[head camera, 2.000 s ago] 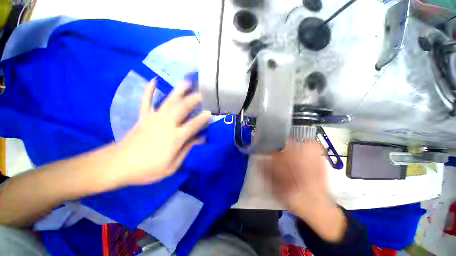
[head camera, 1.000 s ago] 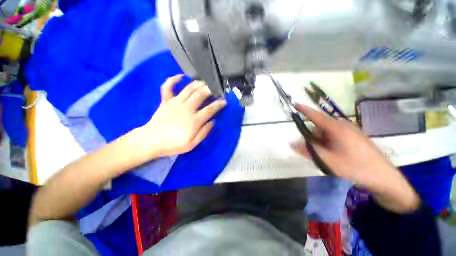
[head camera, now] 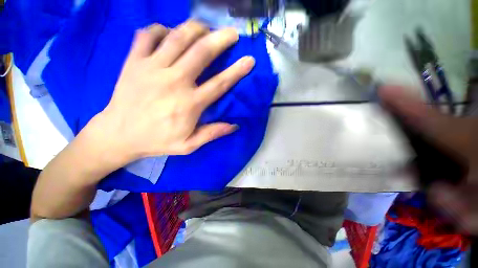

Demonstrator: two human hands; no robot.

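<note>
Royal blue fabric [head camera: 238,120] lies on the white machine table, its right edge near the needle area [head camera: 257,26] at the top. My left hand [head camera: 162,94] lies flat on the fabric with its fingers spread. My right hand [head camera: 445,141], blurred and cut off by the right edge, holds the black-handled fabric scissors [head camera: 343,69]. The blades point left, their tip close to the needle area at the fabric's edge. Light blue fabric [head camera: 149,168] shows below my left wrist.
A ridged grey knob [head camera: 326,39] stands right of the needle area. Thread snips [head camera: 431,70] lie on the table at upper right. Ruler marks run along the table's front edge [head camera: 314,180]. Below are red crates [head camera: 163,220] and piled blue and red cloth [head camera: 419,241].
The view has moved closer to the needle area. The scissors, picked up between the two earlier frames, now reach left to the fabric edge. My left hand stays on the fabric.
</note>
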